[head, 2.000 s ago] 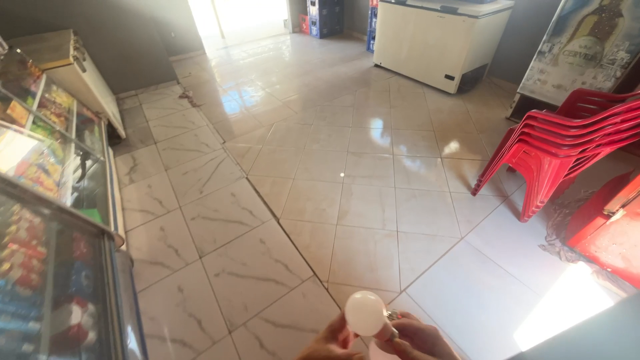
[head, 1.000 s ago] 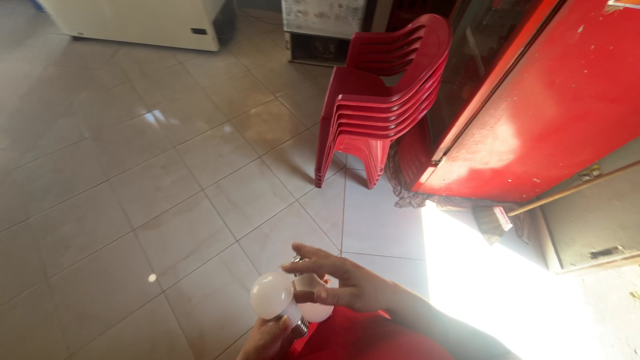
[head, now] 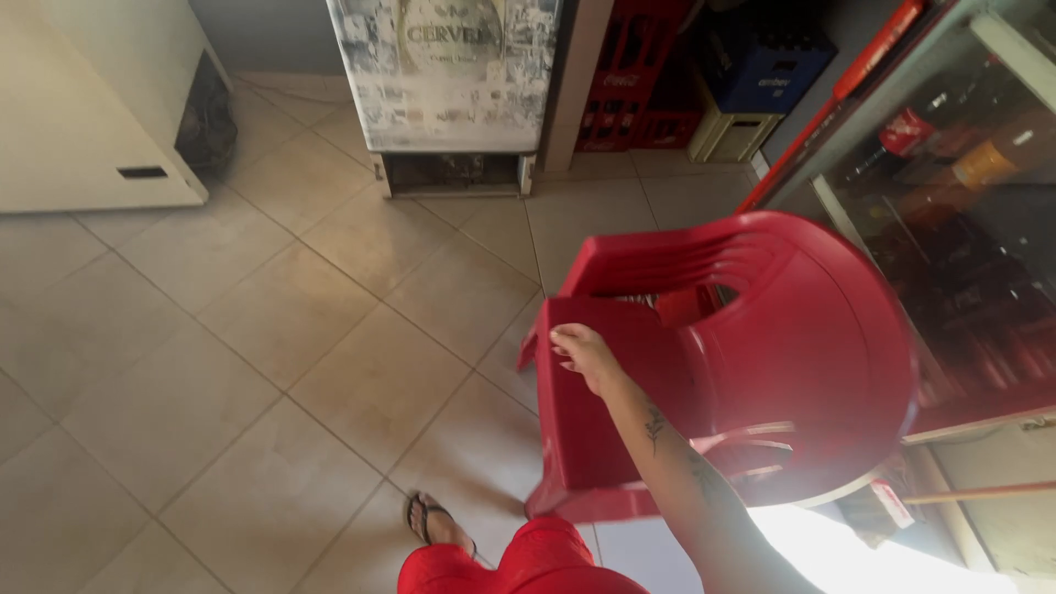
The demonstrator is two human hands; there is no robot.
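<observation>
My right hand [head: 584, 355] reaches in from the lower right, over the seat of a stack of red plastic armchairs [head: 813, 355]. Its fingers are curled at the seat's front edge; whether they grip the edge or only rest there is unclear. A tattoo shows on the forearm. The stack's backrest side is toward the right, beside a glass-fronted red drinks fridge [head: 973, 190]. My left hand is out of view. No light bulb can be seen.
A white chest freezer [head: 91, 107] stands at upper left, a worn beer fridge [head: 450, 82] at top centre. Bottle crates [head: 763, 78] are stacked behind the chairs. A broom [head: 982, 492] lies at lower right. My sandalled foot [head: 433, 520] is on the tiled floor [head: 330, 346].
The view has swung right and nearer to the red chairs. My right hand has left the light bulbs and is at the top chair's seat. My left hand and the bulbs have gone out of view.
</observation>
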